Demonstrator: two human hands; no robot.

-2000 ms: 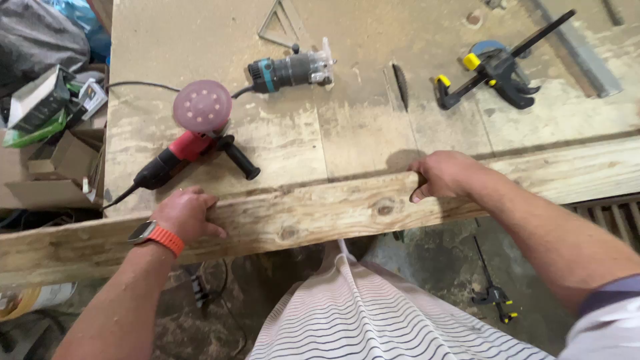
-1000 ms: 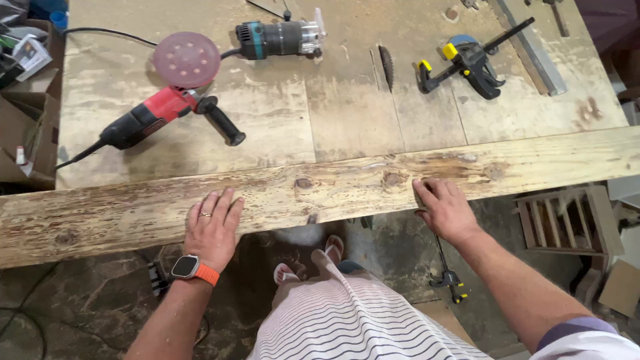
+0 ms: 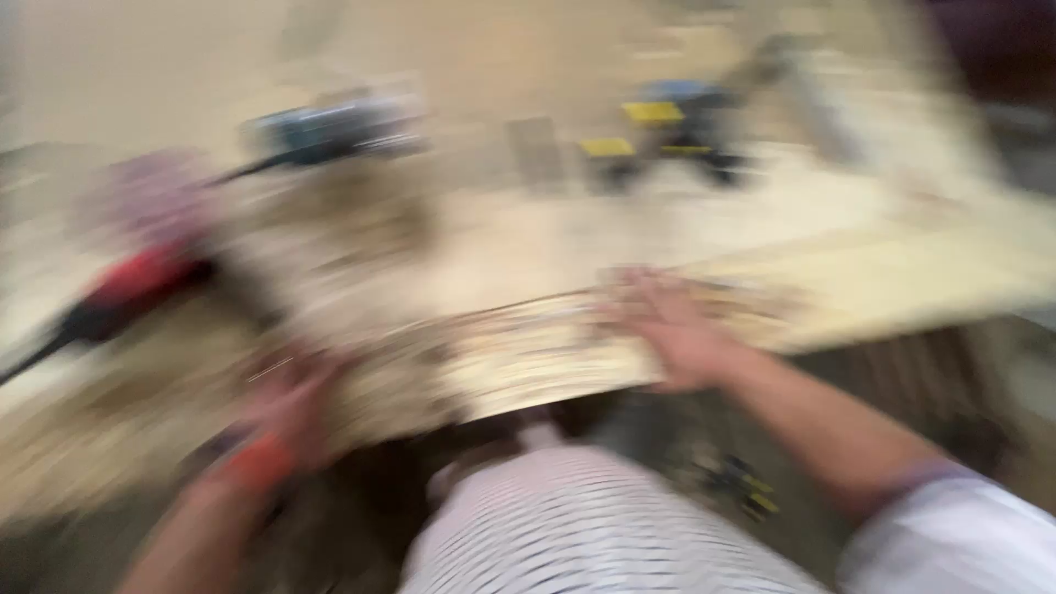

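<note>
The view is strongly blurred. A long, weathered wooden board (image 3: 528, 355) runs across the near edge of the worktable. My left hand (image 3: 293, 396), with an orange-banded watch at the wrist, rests on the board at left, fingers apart. On the board right of centre lies my right hand (image 3: 672, 330), spread flat. Beyond my left hand is a red and black angle sander (image 3: 148, 276) with a round pinkish sanding disc (image 3: 161, 194).
A teal and black trim router (image 3: 330, 132) lies at the back left. Black and yellow clamps (image 3: 685, 132) sit back right near a metal bar (image 3: 825, 107). Another clamp (image 3: 747, 487) is on the floor below the board.
The view has shifted and blurred. My right hand, earlier with its fingertips at the board's near edge, now lies farther onto the board. My left hand stays on the board.
</note>
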